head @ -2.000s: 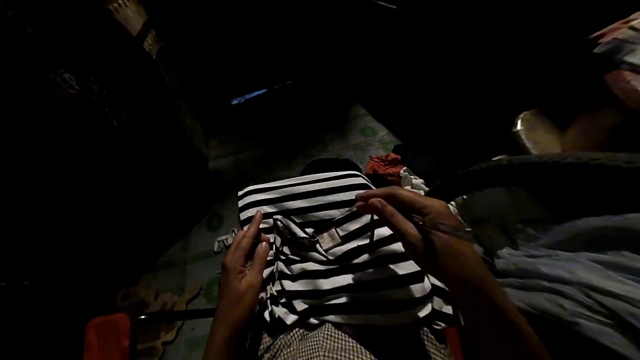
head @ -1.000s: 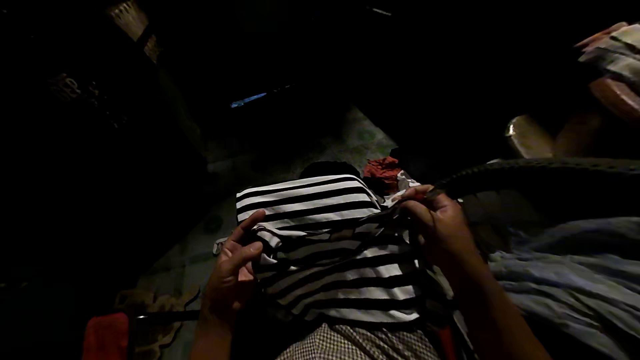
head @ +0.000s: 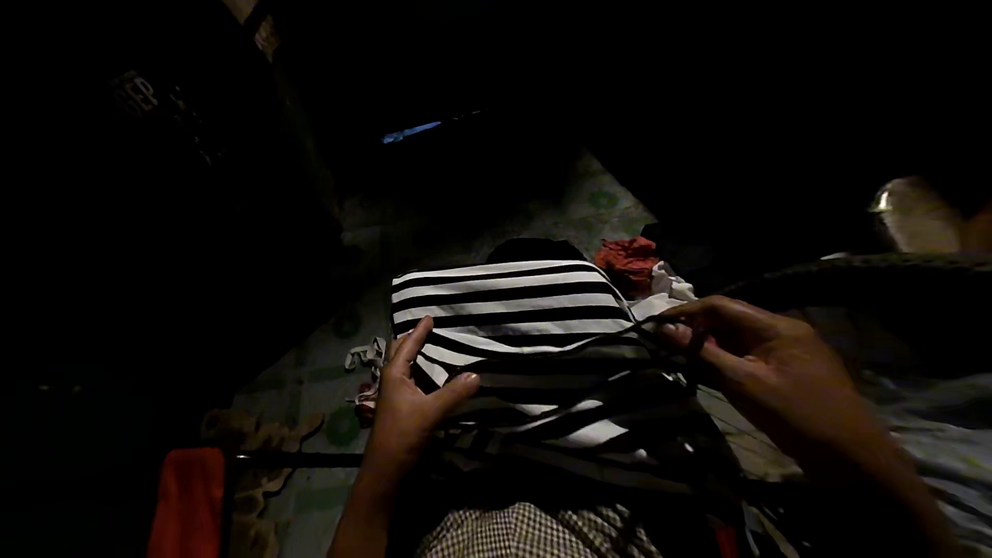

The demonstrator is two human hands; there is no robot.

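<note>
A black-and-white striped cloth (head: 515, 306) lies spread over the lap, smooth at its far part and creased nearer the body. My left hand (head: 415, 395) rests on the cloth's left side, thumb and fingers apart. At the right edge, my right hand (head: 744, 349) pinches a fold of the striped cloth between thumb and fingertips. Below the cloth, checked fabric (head: 519, 531) covers the lap. The near folds are in deep shadow.
Behind the cloth's right corner lie a crumpled red cloth (head: 629, 263) and white scraps (head: 673, 285). A red pad (head: 187, 500) stands at lower left beside a dark bar (head: 298, 460). Pale bluish fabric (head: 949, 457) lies at right. Patterned flooring (head: 604, 198) shows beyond.
The label and bunched folds seen earlier at the cloth's middle no longer show. My right hand has moved from over the cloth to its right edge and now pinches there.
</note>
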